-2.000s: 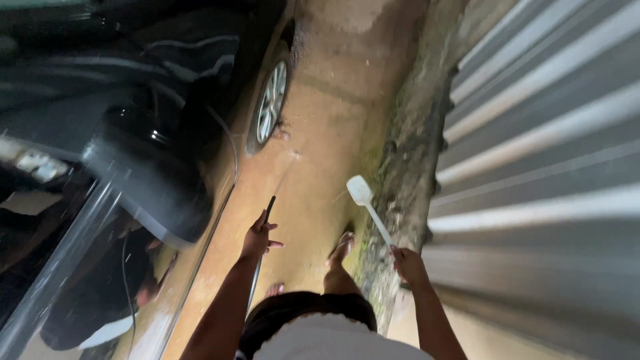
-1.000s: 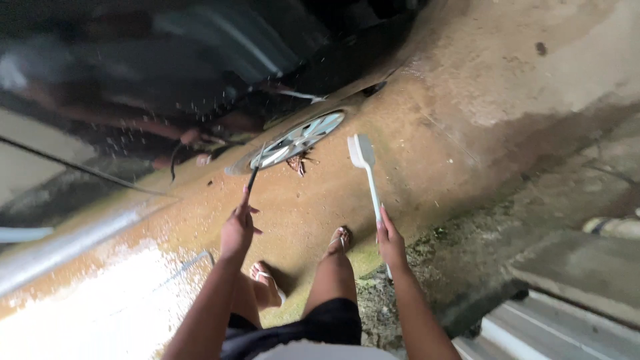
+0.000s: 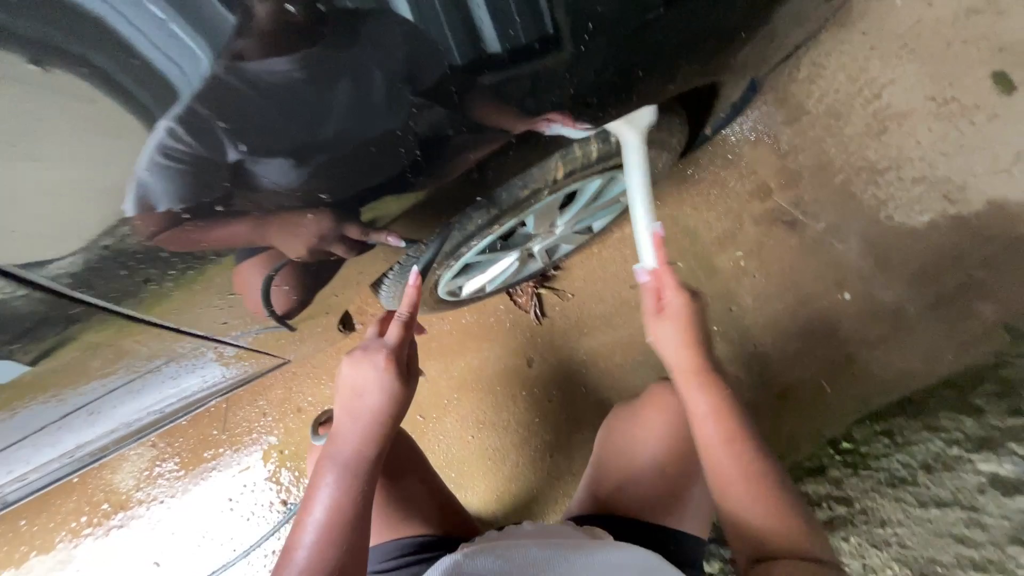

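Observation:
My right hand [image 3: 676, 312] grips the white handle of a long-handled brush [image 3: 638, 188]; its head lies at the upper edge of a car tire [image 3: 584, 156], by the wheel arch. My left hand [image 3: 382, 360] is closed around a thin black hose or wand [image 3: 432, 254], index finger stretched along it, its end near the tire's left side. The silver alloy wheel [image 3: 540, 236] lies between my hands. Above it the wet dark car body [image 3: 344, 120] mirrors my arms and shirt.
Dry brown leaves [image 3: 536, 300] lie against the wheel's lower edge. Wet brown concrete [image 3: 520, 400] spreads beneath me. A rough, mossy strip [image 3: 936, 472] runs along the lower right. A hose [image 3: 260, 540] trails at the lower left.
The brush has gone from above the open ground to the top of the tire. Both hands are now close to the wheel, and I am bent lower. The view has turned and come nearer the car.

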